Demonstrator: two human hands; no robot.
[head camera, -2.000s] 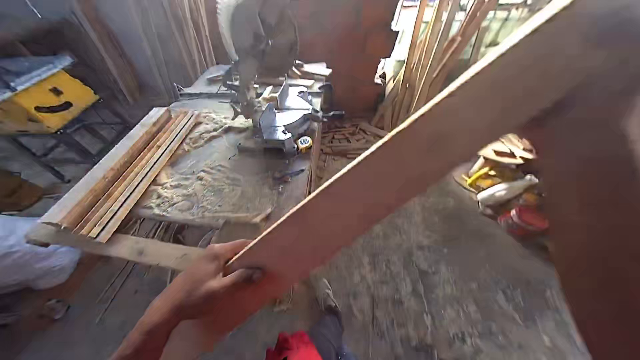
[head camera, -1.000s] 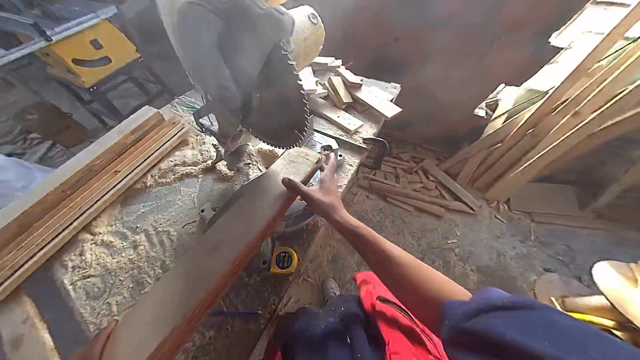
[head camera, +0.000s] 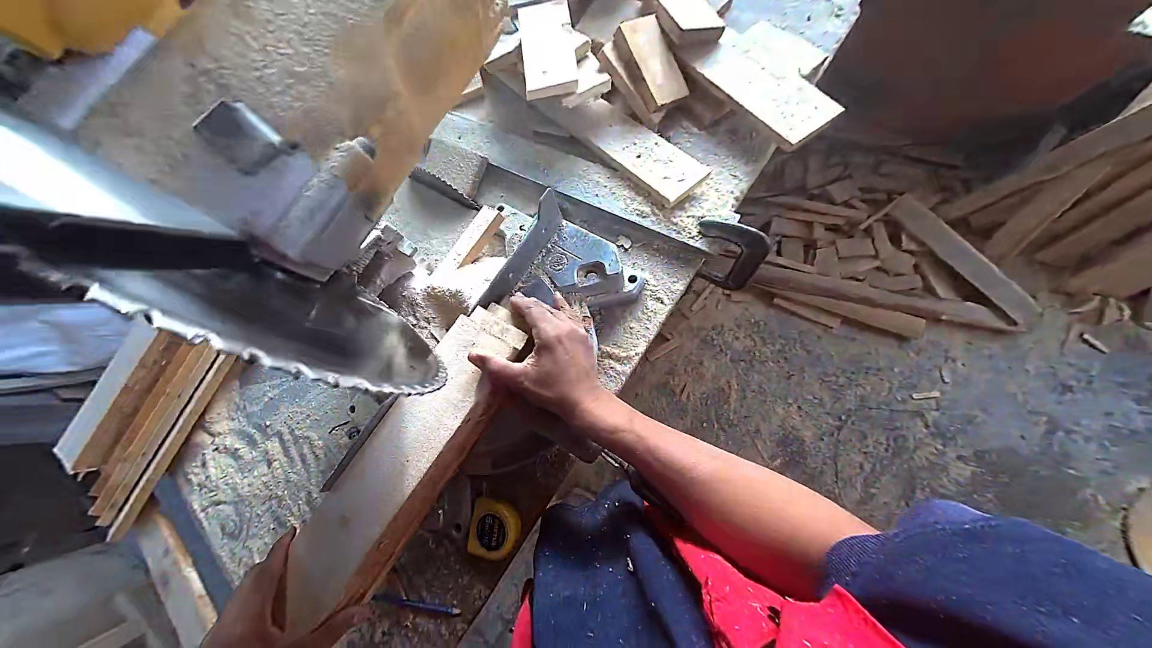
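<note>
A stack of wooden boards (head camera: 387, 468) lies on the bed of a miter saw, its far ends stepped. My right hand (head camera: 549, 360) grips the far end, fingers over the edge beside the saw's metal fence (head camera: 531, 247). At the near end, my left hand (head camera: 279, 594) is wrapped round the boards, partly cut off by the frame. The toothed saw blade (head camera: 360, 351) is raised at the left, its tip over the boards near my right hand. A yellow tape measure (head camera: 494, 529) and a blue pencil (head camera: 418, 606) lie to the right of the boards' near part.
Wood offcuts (head camera: 648, 63) are heaped on the sawdust-covered bench beyond the saw. A black clamp (head camera: 742, 252) grips the bench edge. More boards (head camera: 157, 414) are stacked at the left. Scrap wood (head camera: 864, 243) lies on the floor at the right, beside leaning planks (head camera: 1089, 198).
The boards, held up across the view two seconds ago, are now down on the saw bed. My right hand still grips their far end. The view has moved closer to the saw.
</note>
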